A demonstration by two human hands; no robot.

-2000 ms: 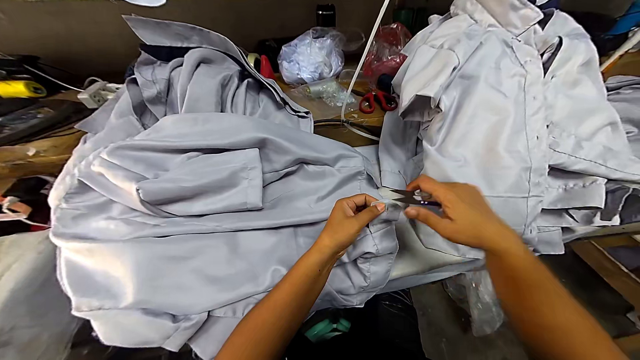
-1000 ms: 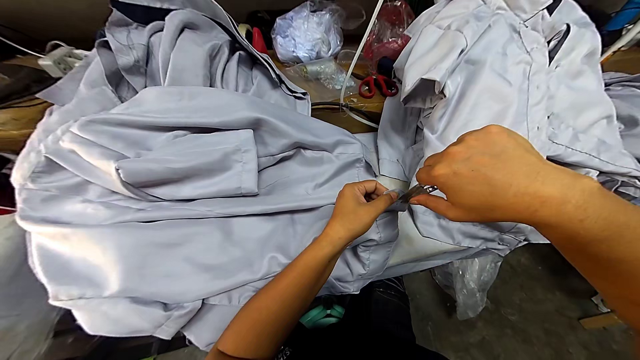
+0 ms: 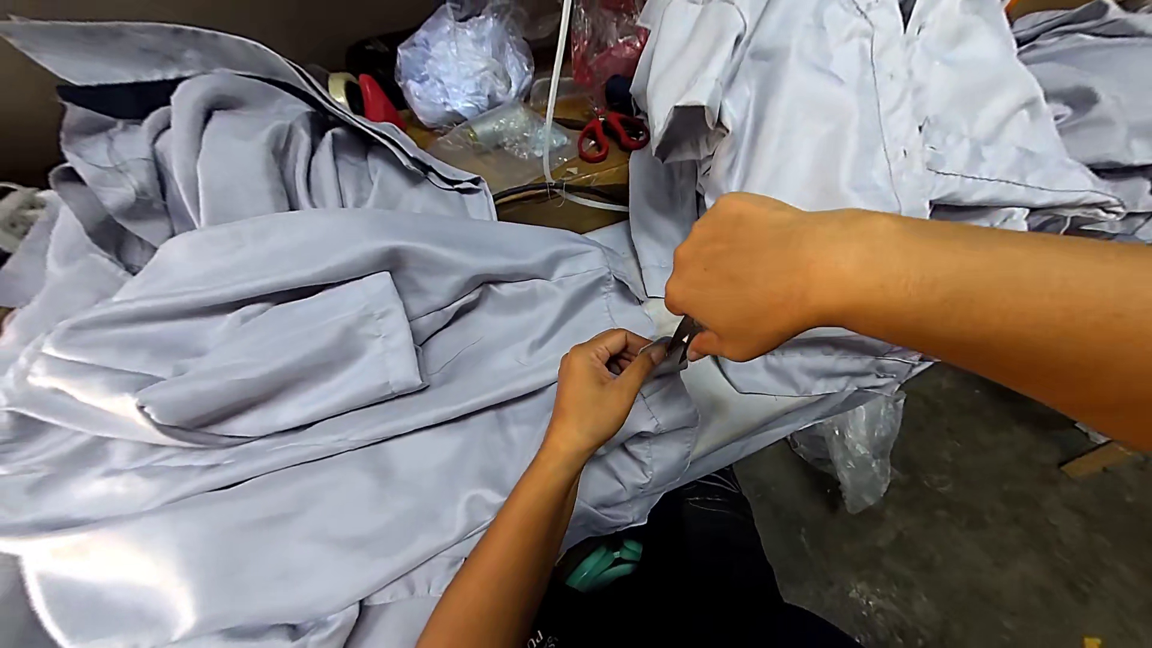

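Observation:
A light grey garment (image 3: 342, 504) with a short sleeve lies spread over the left and middle of the view. Near its hem, my left hand (image 3: 598, 387) pinches an edge of the cloth between thumb and fingers. My right hand (image 3: 756, 279), coming in from the right, holds small dark thread snips (image 3: 682, 340), whose blades are at the cloth beside my left fingertips. The handle part is hidden in my right fist. Another light grey shirt (image 3: 810, 108) lies at the upper right, just beyond my right hand.
Red-handled scissors (image 3: 612, 135) rest on the wooden table (image 3: 576, 214), near a white cord (image 3: 556, 90), a tape roll (image 3: 342, 90) and a stuffed plastic bag (image 3: 463, 63). A clear plastic bag (image 3: 864, 450) hangs below the cloth at the right. Something green (image 3: 605, 565) is near my lap.
My right hand has turned over, its back now upward, and the snips that showed clearly two seconds ago are mostly covered by it. My left hand still pinches the cloth near the hem.

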